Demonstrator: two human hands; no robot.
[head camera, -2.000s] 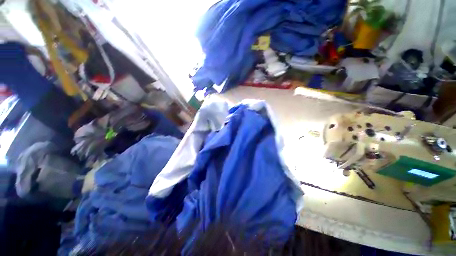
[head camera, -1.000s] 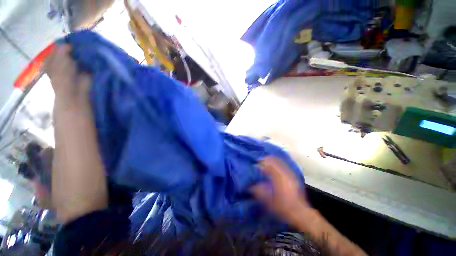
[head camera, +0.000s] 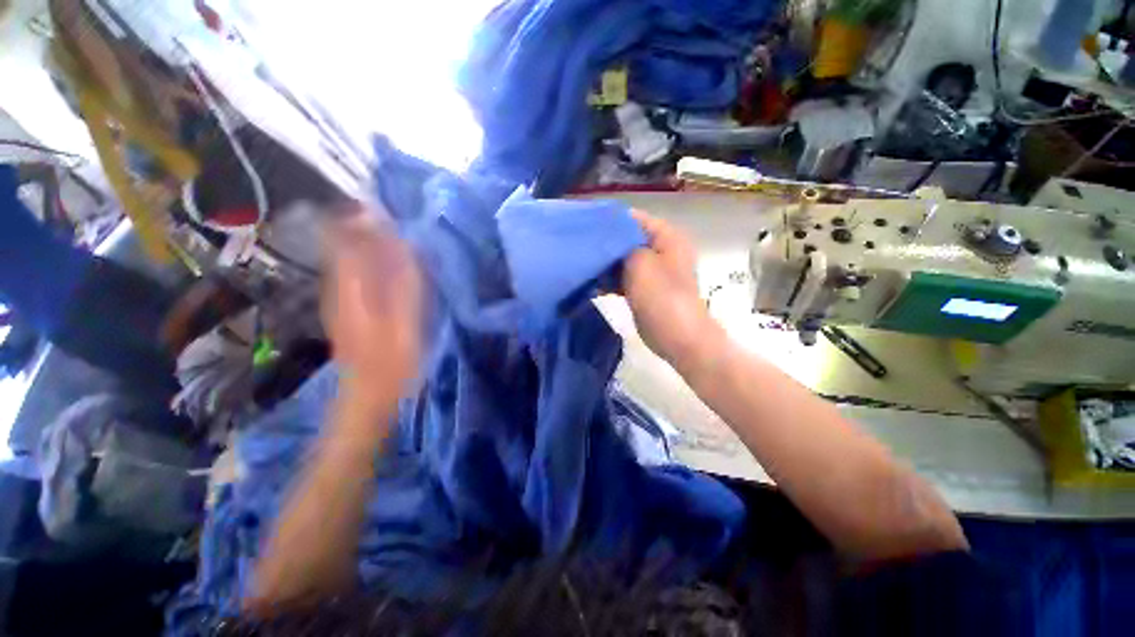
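Observation:
A blue garment (head camera: 479, 373) hangs in folds over the left part of the pale table and down toward my lap. My right hand (head camera: 656, 276) grips the edge of a lighter blue flap (head camera: 566, 249) of it, raised above the table. My left hand (head camera: 371, 292) is blurred beside the garment's left edge; whether its fingers hold cloth I cannot tell. The cream sewing machine (head camera: 896, 249) with a green panel (head camera: 971, 306) stands to the right of the cloth. Its needle area shows no cloth under it.
Dark snips (head camera: 854, 352) lie on the machine bed. A yellow-edged box of scraps (head camera: 1063, 436) stands at the right. A blue heap (head camera: 622, 56) and small items lie behind the table. Grey and blue cloth (head camera: 125, 460) is piled at the left.
The garment has come down from its raised position at the left and is spread in front of me. My right hand has moved up with a flap; my left hand has moved right and down.

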